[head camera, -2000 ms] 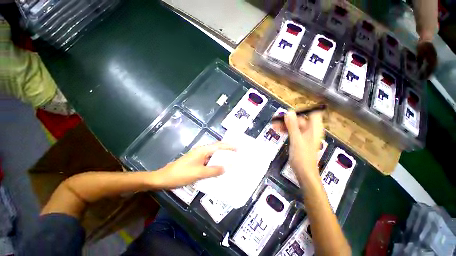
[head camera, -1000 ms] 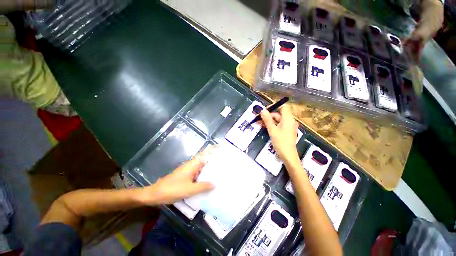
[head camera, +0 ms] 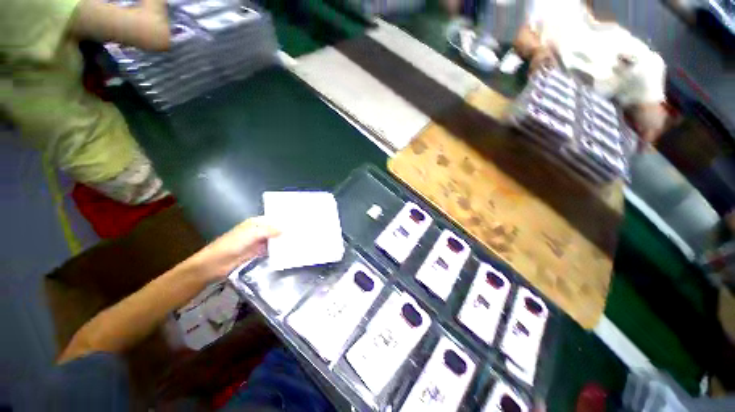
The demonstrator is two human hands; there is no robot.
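Observation:
My left hand (head camera: 246, 245) holds a white release paper sheet (head camera: 304, 228) by its left edge, above the left end of the blister tray. The clear blister tray (head camera: 360, 184) lies on the green bench in front of me. It holds two rows of white phone covers (head camera: 337, 310), each with a dark or reddish oval at one end. A tiny white piece (head camera: 374, 212) lies in a pocket without a cover. My right hand is not in view.
A wooden board (head camera: 500, 217) lies beyond the tray, beside a pale board (head camera: 387, 80). A person across the bench holds stacked trays (head camera: 574, 121). More stacked trays (head camera: 201, 56) stand at upper left beside another person. A small red object (head camera: 592, 397) is at lower right.
My left hand has moved up and left with the sheet, uncovering more phone covers. My right hand with its dark tool has left the view. The stacked trays have left the wooden board.

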